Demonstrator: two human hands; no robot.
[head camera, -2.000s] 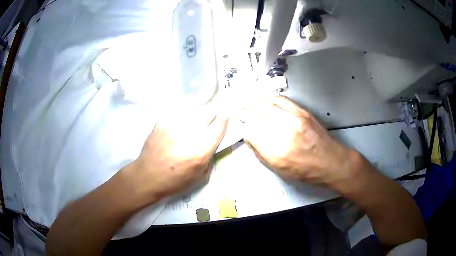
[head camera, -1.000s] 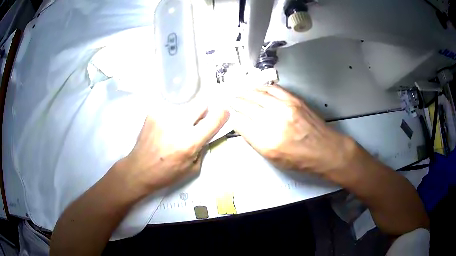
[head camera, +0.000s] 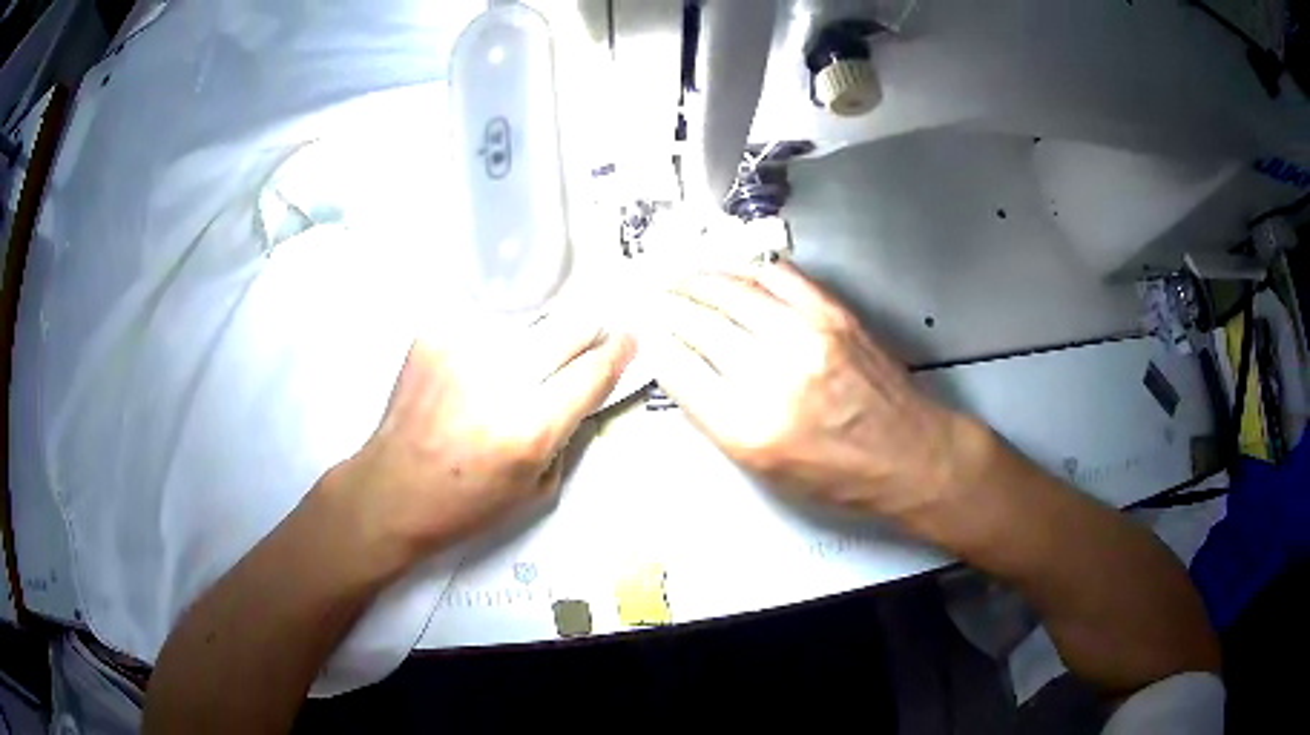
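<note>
A large white fabric panel (head camera: 187, 417) lies spread over the left of the table, overexposed near the needle, with its lower edge at the front table edge. My left hand (head camera: 481, 409) lies on the fabric, thumb and fingers close together near its right edge. My right hand (head camera: 805, 381) lies flat with its fingertips in the glare below the machine head. The presser foot area (head camera: 639, 223) shows as small metal parts just beyond my fingertips. Glare hides the fingertips and the cloth under them.
A white rounded paddle unit (head camera: 506, 158) hangs left of the needle. The tension dial (head camera: 762, 187) and cream knob (head camera: 848, 86) are on the head. The machine bed (head camera: 948, 244) extends right. Yellow tape (head camera: 644, 596) and brownish tape (head camera: 573, 618) mark the front edge. Blue cloth (head camera: 1257, 539) hangs at right.
The view has shifted, so the machine head shows further left than at first. Both hands stay on the work, a little closer together. The fold at the upper left of the fabric has changed shape slightly.
</note>
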